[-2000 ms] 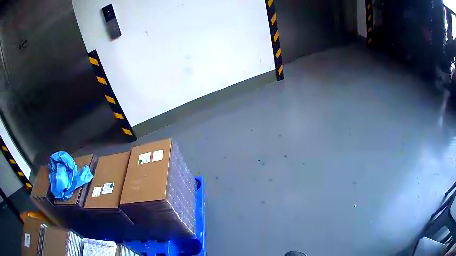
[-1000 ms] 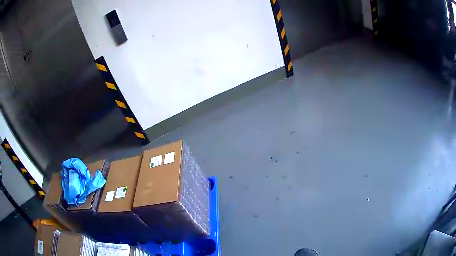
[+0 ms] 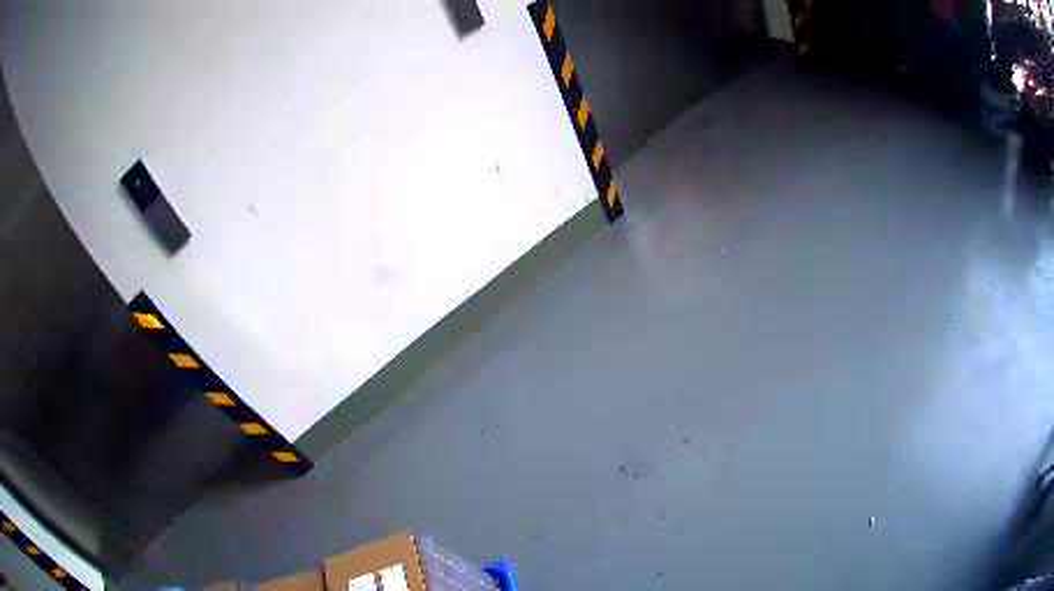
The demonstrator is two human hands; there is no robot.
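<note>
Neither of my hands is in view. Brown cardboard cartons (image 3: 372,556) show at the bottom edge, left of centre, mostly cut off by the frame. The nearest one to the middle has white labels on top and a glossy, ribbed-looking side. A small piece of the blue pallet (image 3: 502,574) shows at its right. A sliver of light blue film shows at the bottom edge, left of the cartons.
A white wall (image 3: 335,208) with a dark call button panel (image 3: 156,208) stands ahead. Black-and-yellow strips (image 3: 220,398) edge the dark metal doors (image 3: 81,346). Smooth grey floor (image 3: 740,346) runs to the right. Dark furniture legs show at the lower right edge.
The view has tilted up and turned. The cartons and pallet have dropped to the bottom edge, and the blue film is nearly out of view. More wall and a second dark panel show.
</note>
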